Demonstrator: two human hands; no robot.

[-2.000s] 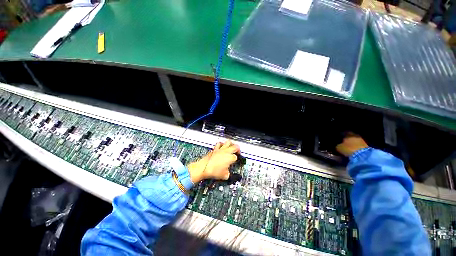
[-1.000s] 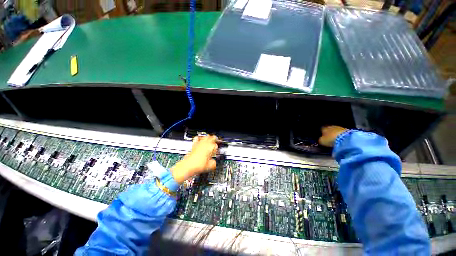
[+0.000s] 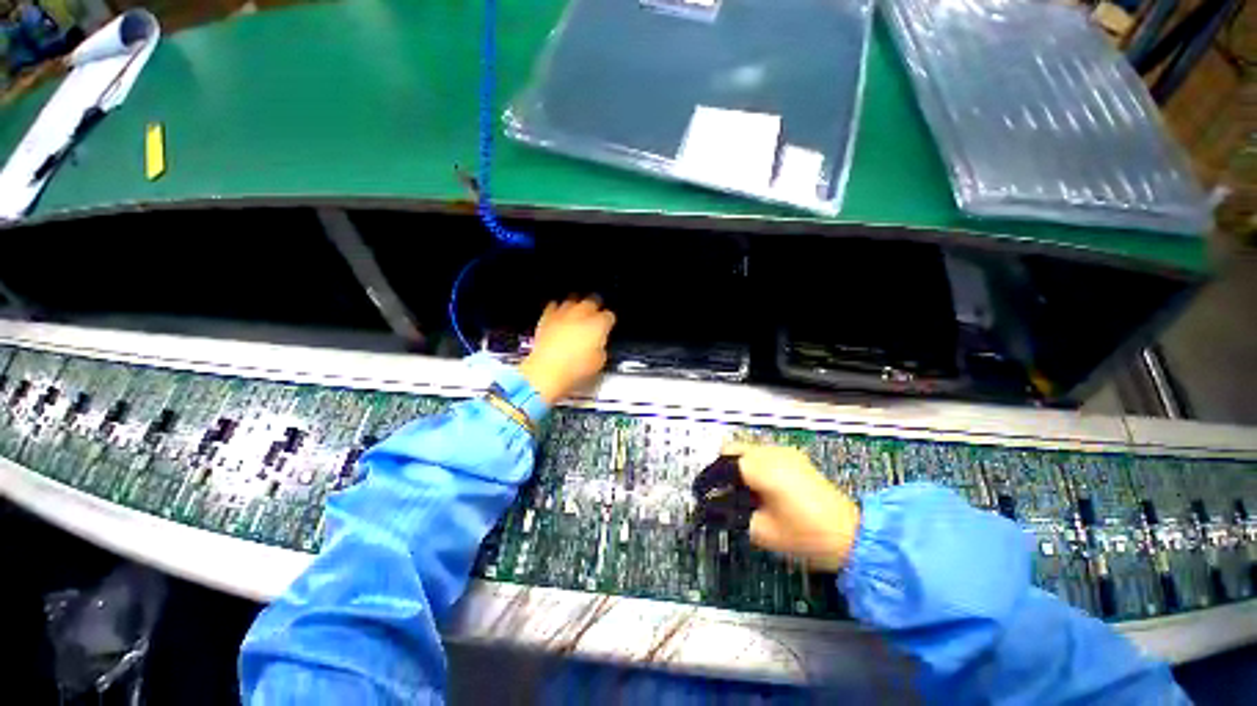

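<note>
A long band of green circuit boards [image 3: 620,510] runs edge to edge across the view. My right hand [image 3: 793,503] is over the middle boards, slightly blurred, with black at its fingertips; whether that is finger cots or a held part I cannot tell. My left hand [image 3: 569,348] reaches over the far rail into the left parts tray [image 3: 682,366]; its fingertips are hidden in the dark, so I cannot tell whether it holds anything. The right parts bin [image 3: 869,370] has no hand in it. Black components [image 3: 276,448] stand on boards at the left.
White line rails [image 3: 276,361] edge the boards. Beyond is the green bench [image 3: 331,111] with a dark shelf under it. On it lie a clear plastic tray with papers [image 3: 689,83], a ridged tray [image 3: 1048,111], a yellow stick [image 3: 155,150] and papers [image 3: 69,111]. A blue coiled cord [image 3: 488,124] hangs down.
My right hand has left the right bin and moved left over the middle boards. My left hand has gone from above the boards and rail into the left tray. The view has shifted.
</note>
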